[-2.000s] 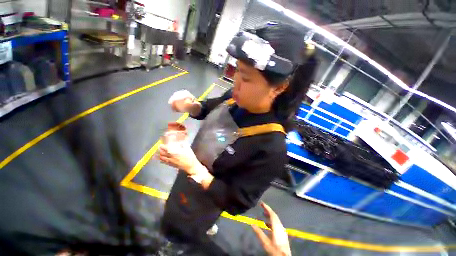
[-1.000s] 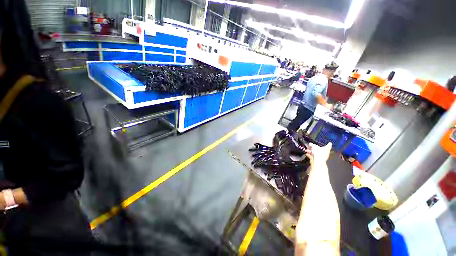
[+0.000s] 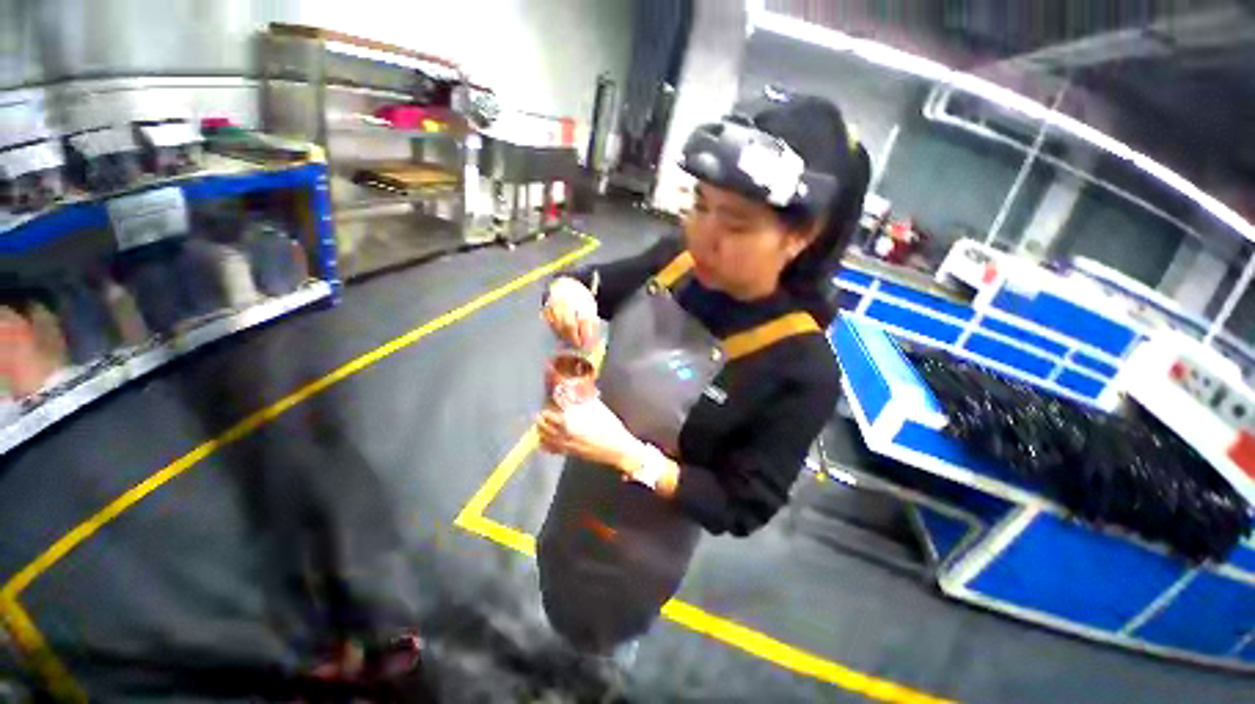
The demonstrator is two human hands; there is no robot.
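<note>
Neither of my hands can be made out. A coworker (image 3: 743,371) in a dark apron stands nearest in front of me. The coworker holds a small brownish cup (image 3: 571,378) in one hand, with the other hand just above it. Blurred dark streaks (image 3: 275,454) cover the lower left. A reddish blur shows at the bottom edge; I cannot tell what it is.
A blue-and-white machine (image 3: 1060,578) stands at right, with a heap of black straps (image 3: 1087,447) on its bed. A blue-framed shelf (image 3: 328,234) is at left, metal racks (image 3: 399,245) behind. Yellow lines (image 3: 344,369) mark the grey floor.
The view has swung away from the table and strap pile, back to the coworker. The forearm and hand of mine that reached to the pile have left the picture.
</note>
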